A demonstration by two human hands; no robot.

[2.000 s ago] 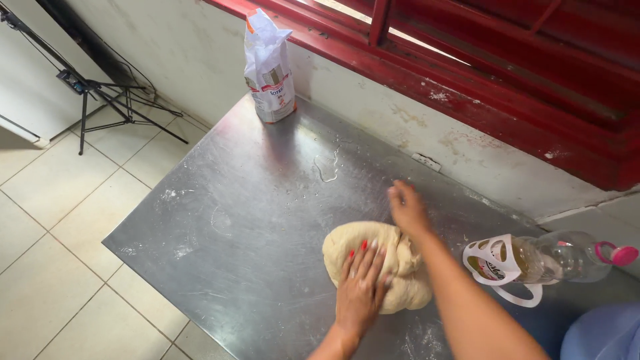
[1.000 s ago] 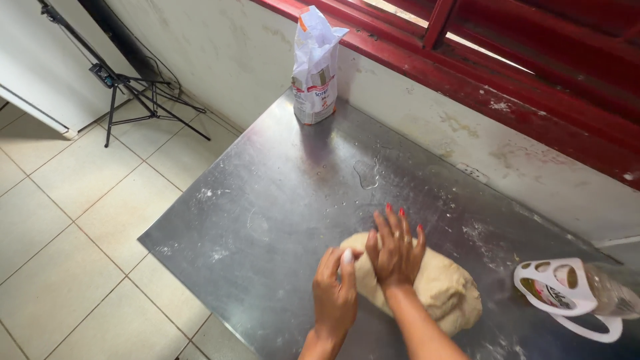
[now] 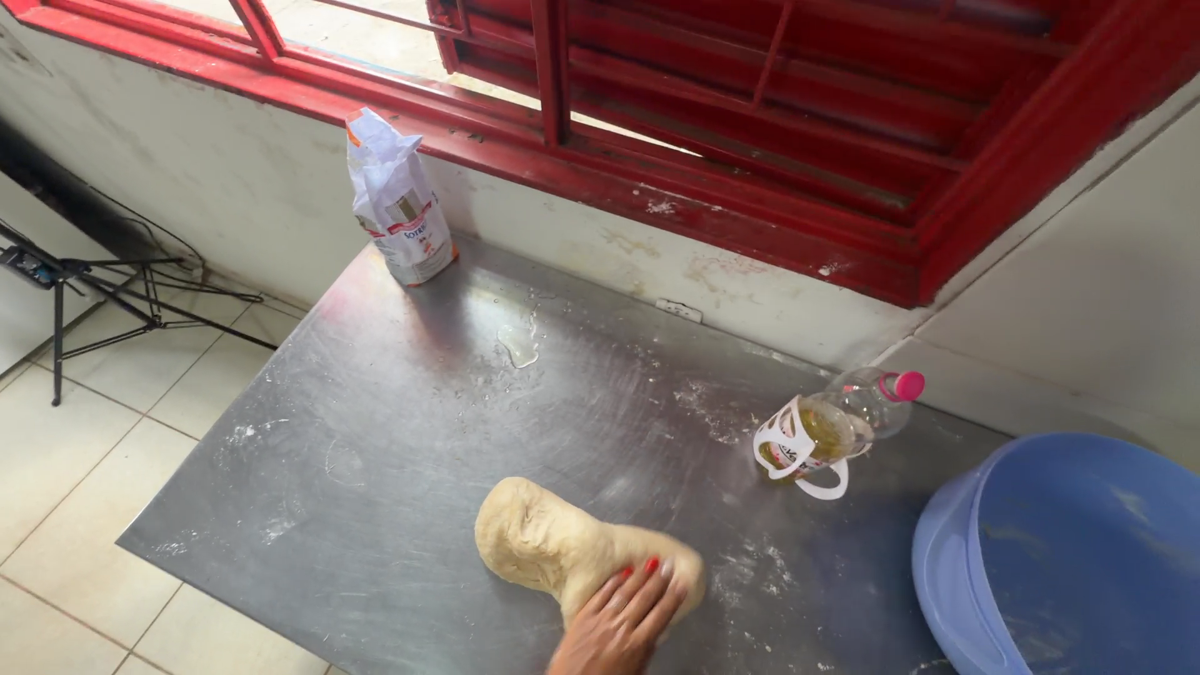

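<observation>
A pale lump of dough lies bent and uneven on the metal table, thick at its left end and narrower in its middle. My left hand rests on top of the dough's right part, its red-nailed fingers slightly apart and pointing up and right. Its wrist is cut off by the bottom edge. My right hand is out of view. Beyond the dough to the right, a clear plastic bottle with a pink cap stands behind a jug of yellowish liquid in a white plastic holder.
A paper packet stands at the table's far left corner by the wall. At right is a big blue plastic basin. Flour traces and a small wet patch mark the metal table. A black tripod stands on the tiled floor.
My right hand has left the view; both hands were at the dough before. The dough has gone from a rounded lump to a longer, bent one. The view has shifted, showing the blue basin.
</observation>
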